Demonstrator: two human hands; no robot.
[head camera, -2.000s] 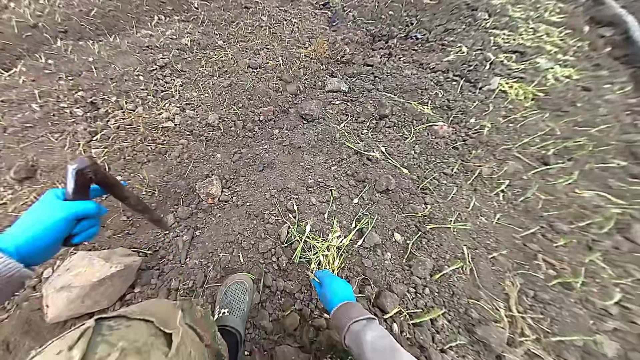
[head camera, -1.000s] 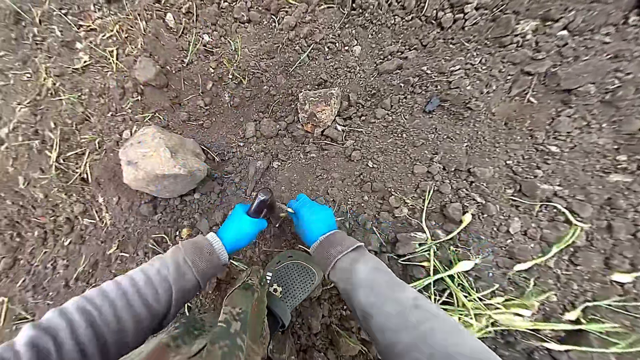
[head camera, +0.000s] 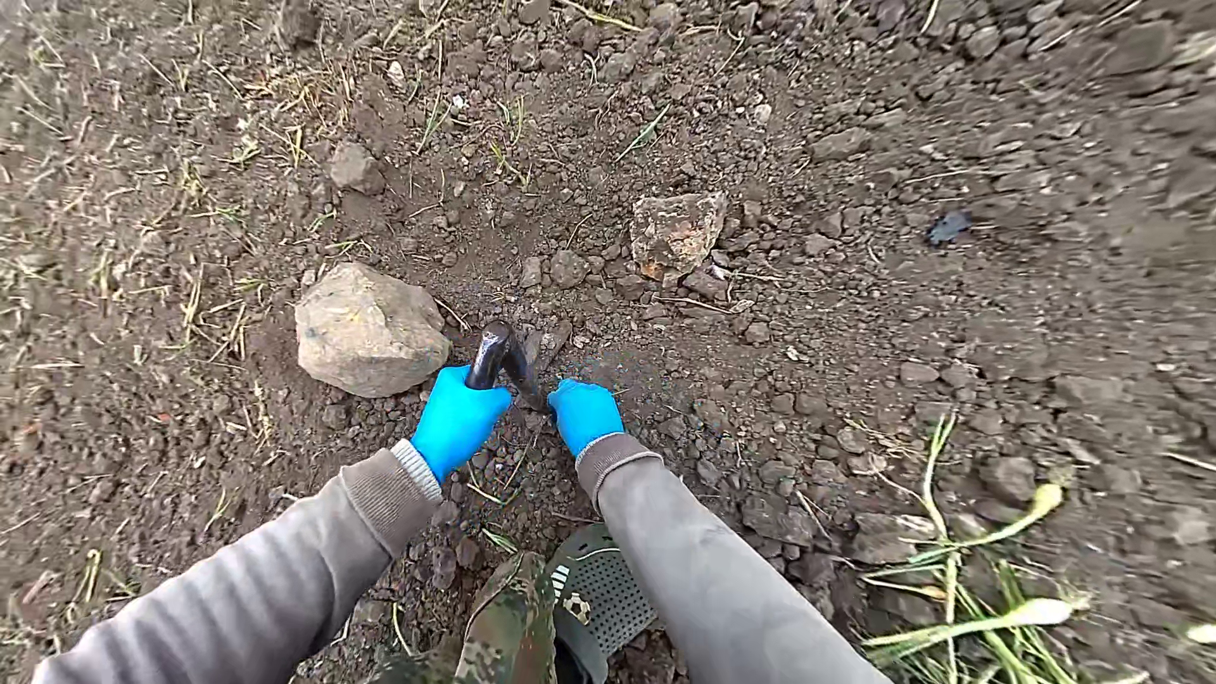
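My left hand (head camera: 458, 418), in a blue glove, is closed around the dark handle of a hand digging tool (head camera: 491, 353). The tool's metal blade angles down to the right, its lower end at the soil beside my right hand (head camera: 583, 414). That hand, gloved in blue too, is low at the ground with its fingers drawn together; whether it holds anything is hidden. A pile of pulled green plants with pale bulbs (head camera: 1021, 616) lies on the soil at the lower right.
A large pale rock (head camera: 370, 330) lies just left of the tool, a smaller rough rock (head camera: 676, 234) ahead to the right. My clog (head camera: 608, 589) stands below my hands. Small stones, clods and dry stalks cover the soil (head camera: 836, 313).
Two seconds ago my right hand was at a bunch of plants and the tool was raised at the left. Now both hands are close together at the soil. The view has shifted a lot.
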